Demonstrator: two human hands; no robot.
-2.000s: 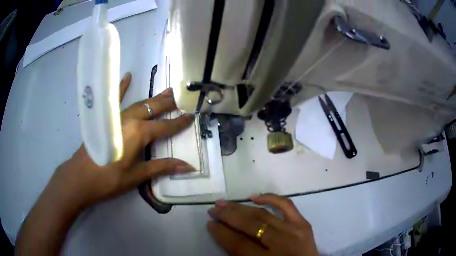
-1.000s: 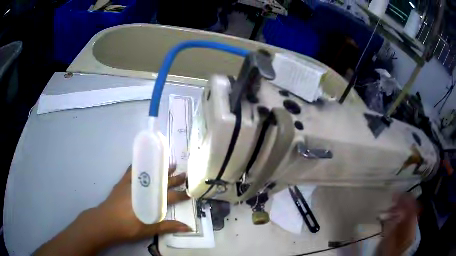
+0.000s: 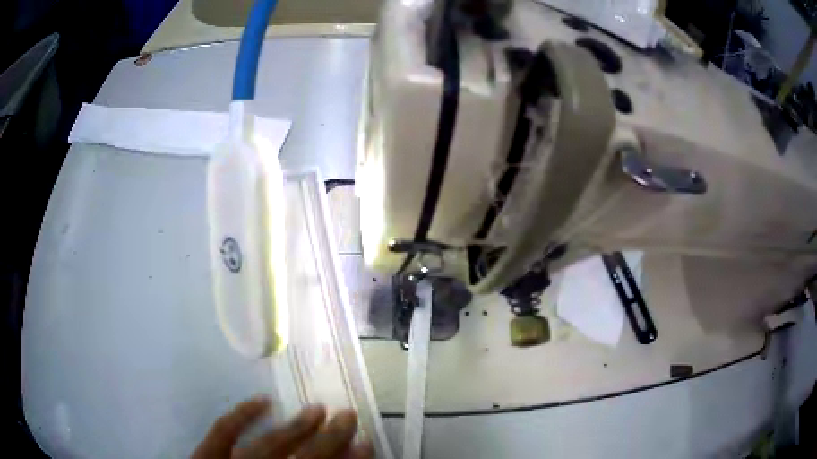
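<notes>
A long whitish sewing template [image 3: 327,296] with parallel border lines lies slanted on the table, left of the presser foot and apart from it. My left hand [image 3: 282,435] is blurred and cut off by the bottom edge. Its fingers lie over the template's near part; its thumb and palm are hidden. A narrow white strip [image 3: 417,376] runs from the presser foot [image 3: 408,305] down past the table's front edge. My right hand is out of the picture.
The cream machine head [image 3: 403,134] stands over the bed. The lit lamp [image 3: 244,251] hangs over part of the template. A white fabric strip [image 3: 143,130] lies far left. Black thread snips [image 3: 632,300] lie right beside white scraps [image 3: 591,300]. The brass-coloured knob [image 3: 529,330] is right of the needle.
The template has left the foot and moved toward me, now slanted. My left hand has moved down with it. The narrow strip now shows at the foot. My right hand has left the view.
</notes>
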